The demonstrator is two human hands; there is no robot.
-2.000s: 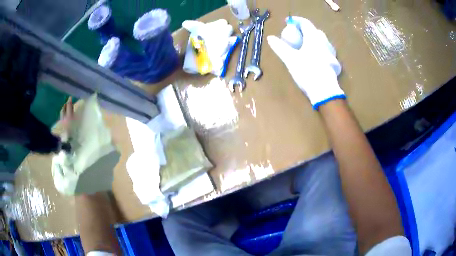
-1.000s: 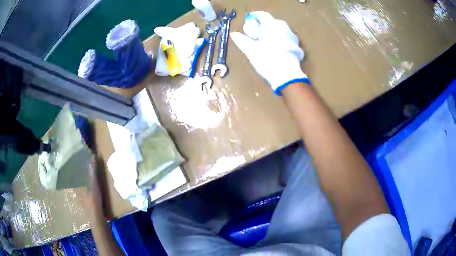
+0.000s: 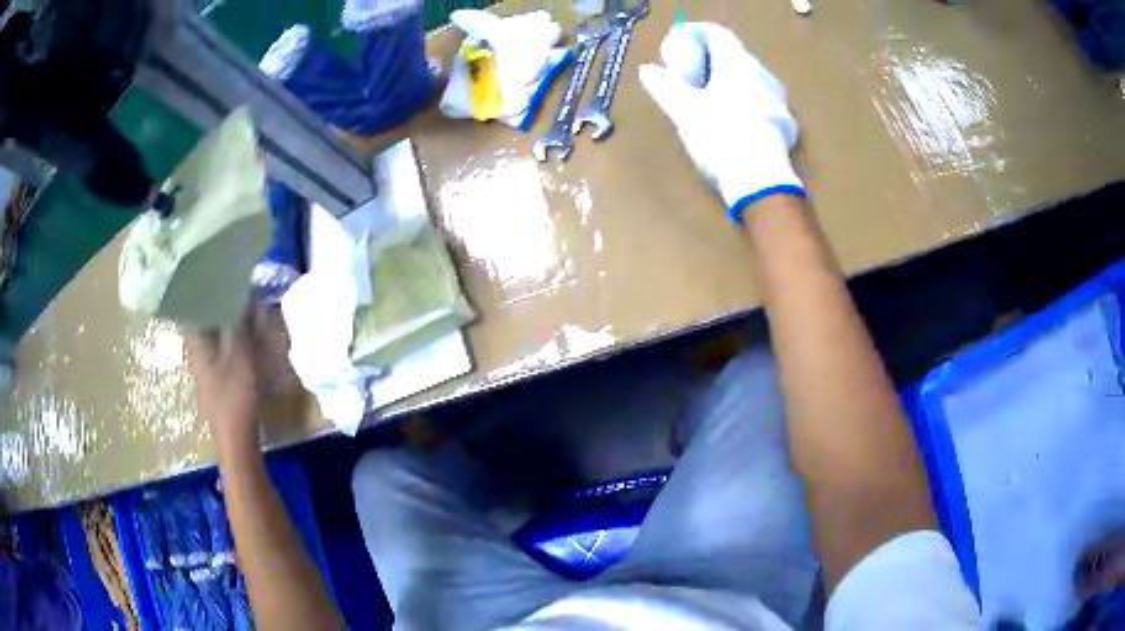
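Note:
My right hand [image 3: 728, 117], in a white glove with a blue wrist edge, is shut around a small white bottle [image 3: 685, 56] with a greenish tip, at the back of the table. My bare left hand [image 3: 228, 370] is low at the left, blurred, its fingers partly hidden by the cream-yellow upper block [image 3: 222, 234]. A blue tubular piece [image 3: 286, 228] with pale fuzzy trim at its lower end shows between that block and the khaki lower block [image 3: 413, 296]. Whether my left fingers grip it cannot be told.
The grey press arm [image 3: 290, 136] slants in from the upper left. More blue fuzzy-trimmed pieces [image 3: 358, 86] stand behind it. White cloth [image 3: 323, 327] lies beside the lower block. Two wrenches [image 3: 605, 80] and a glove [image 3: 537, 56] with a yellow-handled item are at the back. Blue crates [image 3: 956, 493] flank the table.
My left hand has moved from behind the upper block to below it. The blue piece now shows more beside the block. One blue piece no longer shows at the back left. My right hand still holds the bottle.

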